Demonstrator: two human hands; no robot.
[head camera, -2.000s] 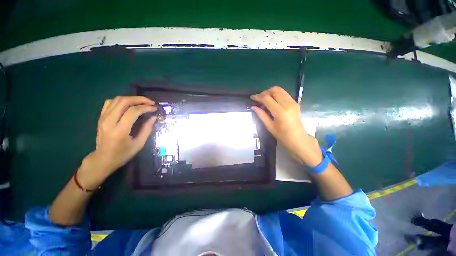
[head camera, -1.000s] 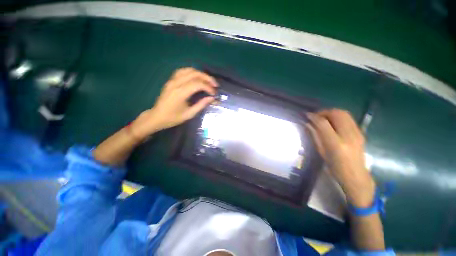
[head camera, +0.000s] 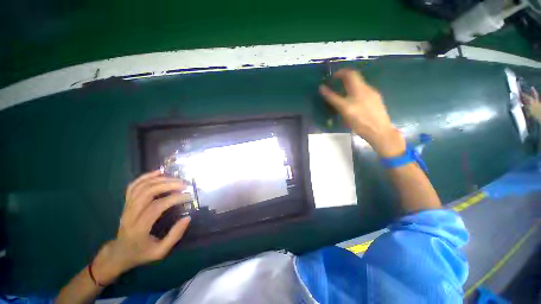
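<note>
The open tablet lies in its black tray, its large silver centre glaring. My left hand rests over the tray's lower left side, fingers curved and apart at the circuit parts on the unit's left edge; I see nothing held. My right hand is raised off the tray, beyond the white sheet, and blurred. A thin dark tool shows at its thumb and fingertips; whether the fingers grip it cannot be told. The white sheet lies flat just right of the tray.
A worn white rail runs behind the green mat, with the green belt beyond. A grey-white arm-like fixture stands at the upper right. Another person's hand is at the far right edge beside a pale-edged object.
My right hand has left the tray's right edge and moved up and away to the thin tool. My left hand has moved down the unit's left side. The white sheet is now uncovered. The view has turned.
</note>
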